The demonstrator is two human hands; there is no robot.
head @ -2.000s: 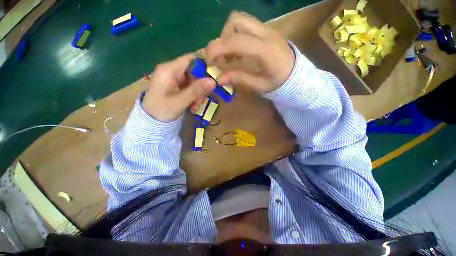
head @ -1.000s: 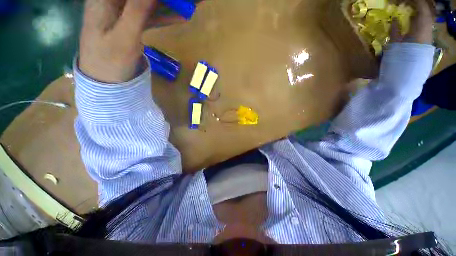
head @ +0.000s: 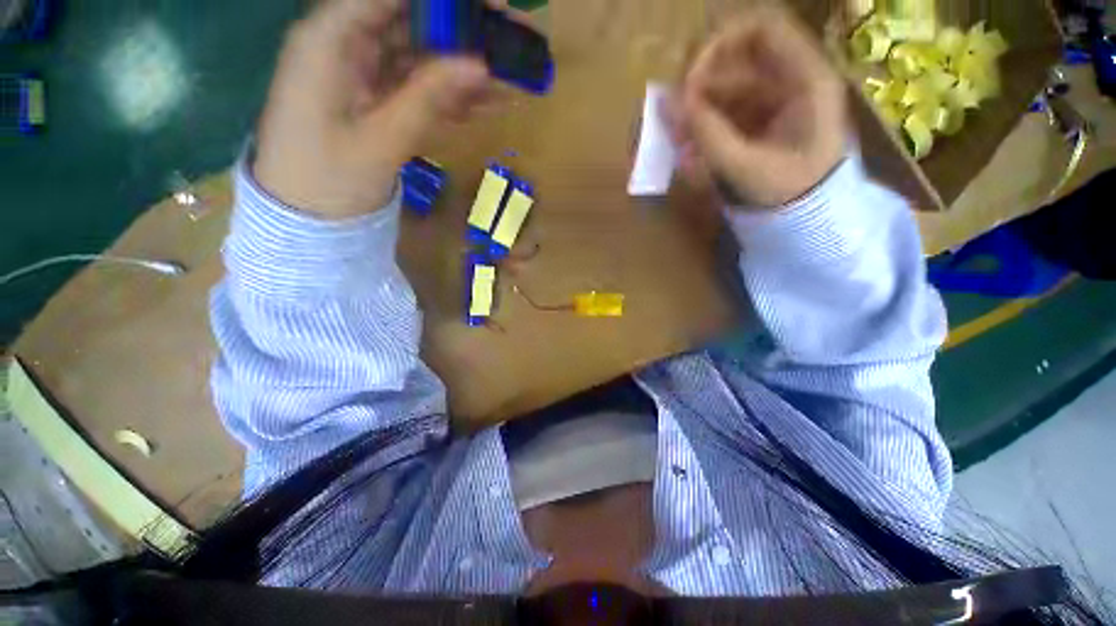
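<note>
My left hand [head: 349,110], at upper left, holds a blue battery pack [head: 438,27]; a pack with a dark face [head: 519,51] shows beside it at the fingers. My right hand [head: 771,110] is curled at upper right, slightly blurred. A white pad [head: 655,141] is at its fingertips; its contact with the fingers looks close. Another blue pack [head: 424,184] lies below my left hand. Packs with cream pads [head: 490,199] lie side by side, with a further padded pack [head: 482,291] below them. A golden-orange tab [head: 598,305] with thin wires lies to their right.
The cardboard box [head: 912,171] at upper right holds yellow strips [head: 936,80]. A white cable [head: 122,261] lies at left. A long cream strip [head: 86,465] runs along the left bench edge. The green belt [head: 147,135] carries packs at far left. Dark parts [head: 1089,37] lie at far right.
My right hand has come back from the box of yellow strips to the upper middle, where the white pad now shows. My left hand has moved right and down with its pack.
</note>
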